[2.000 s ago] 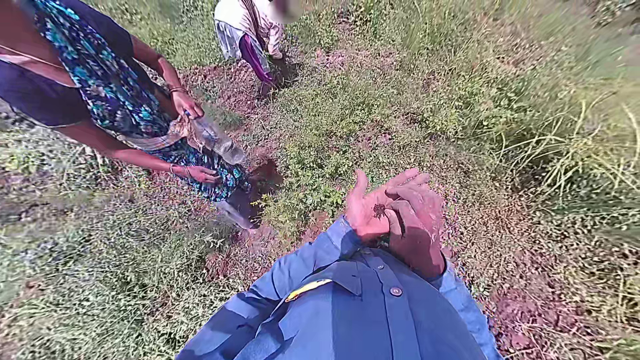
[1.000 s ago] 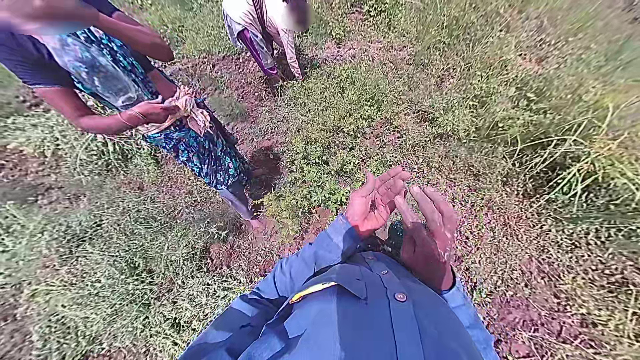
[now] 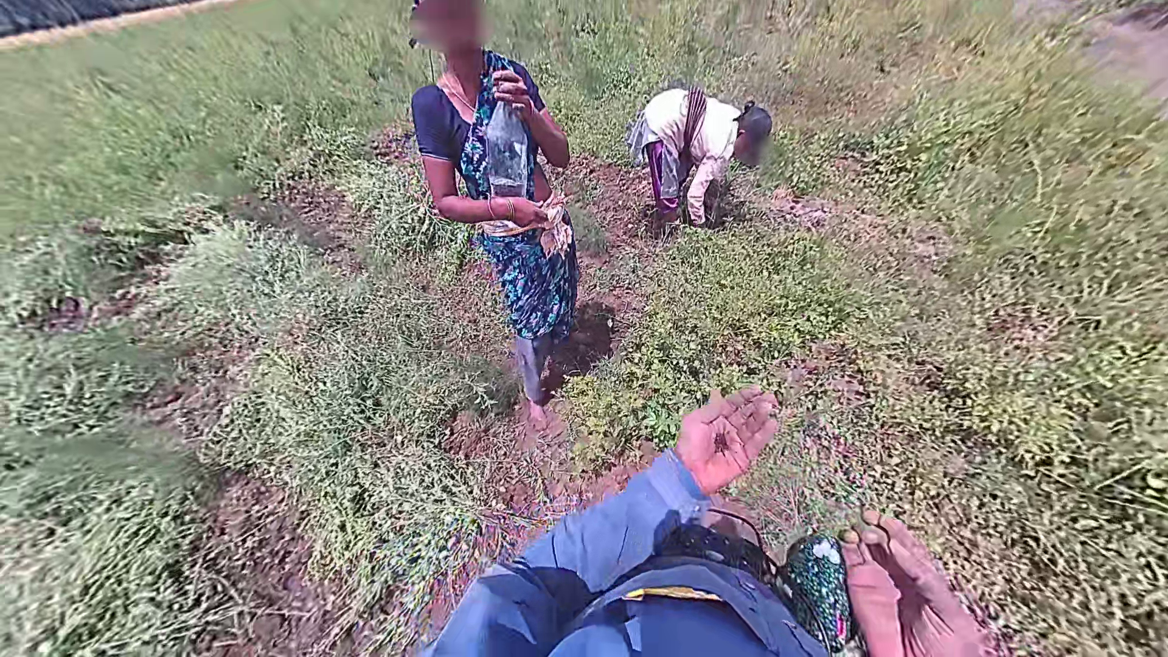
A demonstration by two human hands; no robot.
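My left hand (image 3: 727,440) is held out palm up in front of my blue shirt (image 3: 584,566), with a small dark clump (image 3: 720,443) lying on the palm; its fingers are spread a little. To the lower right, my right hand (image 3: 903,584) is raised with its fingers up and apart, and nothing shows in it. Between the two hands, a dark green speckled cloth (image 3: 818,584) and a thin dark cord (image 3: 744,520) show below, partly hidden by my shirt.
A person in patterned blue cloth (image 3: 538,283) stands ahead, holding a clear plastic bottle (image 3: 507,151) and a pale bundle (image 3: 557,224). Beyond, another person (image 3: 698,137) bends to the ground. Low green plants (image 3: 721,301) and reddish soil (image 3: 274,547) surround me.
My hands, close together before, are now wide apart, the right one lower and farther right. The standing person has raised one hand to the bottle's top. The view has tilted up and left.
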